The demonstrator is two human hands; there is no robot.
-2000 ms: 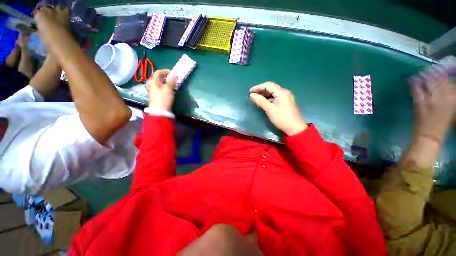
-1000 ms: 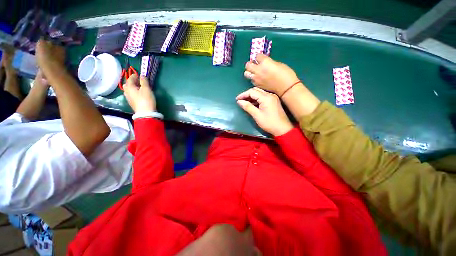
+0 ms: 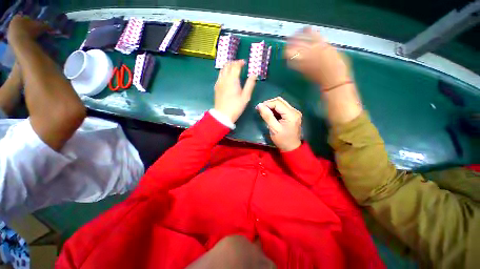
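Observation:
My left hand (image 3: 231, 90) reaches forward over the green bench, thumb and fingers apart, holding nothing visible. Its fingertips are just below two upright-lying stacks of pads with red-pink print, one stack (image 3: 227, 51) at the left and another stack (image 3: 258, 60) at the right. My right hand (image 3: 285, 122) is nearer me, above the bench edge, with thumb and forefinger pinched together. A tiny pale spot shows at the fingertips; I cannot tell whether it is a held thing. A further stack of pads (image 3: 143, 72) lies on the bench at the left.
Orange-red scissors (image 3: 120, 77) and a white roll (image 3: 88, 71) lie left. A yellow basket (image 3: 201, 40), black tray (image 3: 154, 36), dark pile (image 3: 103, 33) and printed stack (image 3: 130, 35) line the far edge. A neighbour's blurred hand (image 3: 317, 58) is close at right; another person's arm is far left.
My left hand has left the stack beside the scissors and moved right. The neighbour's hand has let go of the right stack and moved right. The single printed pad at right is no longer visible.

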